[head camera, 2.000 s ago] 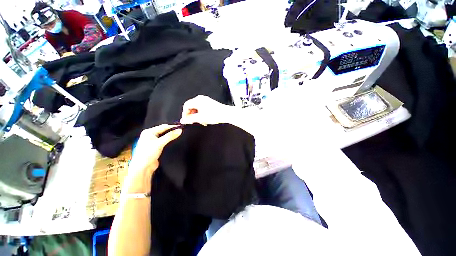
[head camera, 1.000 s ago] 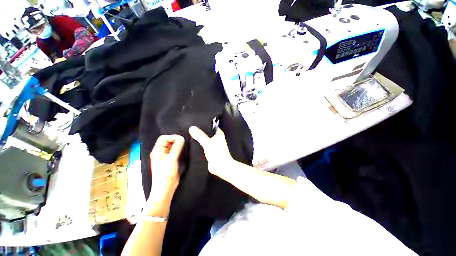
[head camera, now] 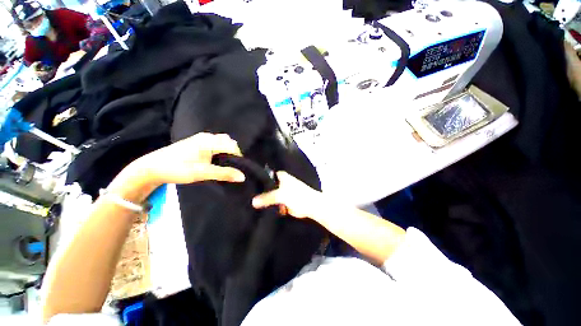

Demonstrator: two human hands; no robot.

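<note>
A large black garment lies over the left of the table and hangs down over my lap. My left hand pinches a raised fold of it between thumb and fingers. My right hand grips the same fold a little to the right, thumb and fingers closed on the cloth. A small orange spot shows under the right fingers; I cannot tell what it is. A small light spot shows at the right fingertips.
The white sewing machine stands right of the garment, with black straps over it. A dark shiny rectangle in a beige holder lies at the table's right. More black cloth hangs at the right. A person sits at the far left.
My left hand has moved from beside the right hand onto a fold and closed on it. My right hand, apart from the fold before, now grips it. The view has shifted slightly.
</note>
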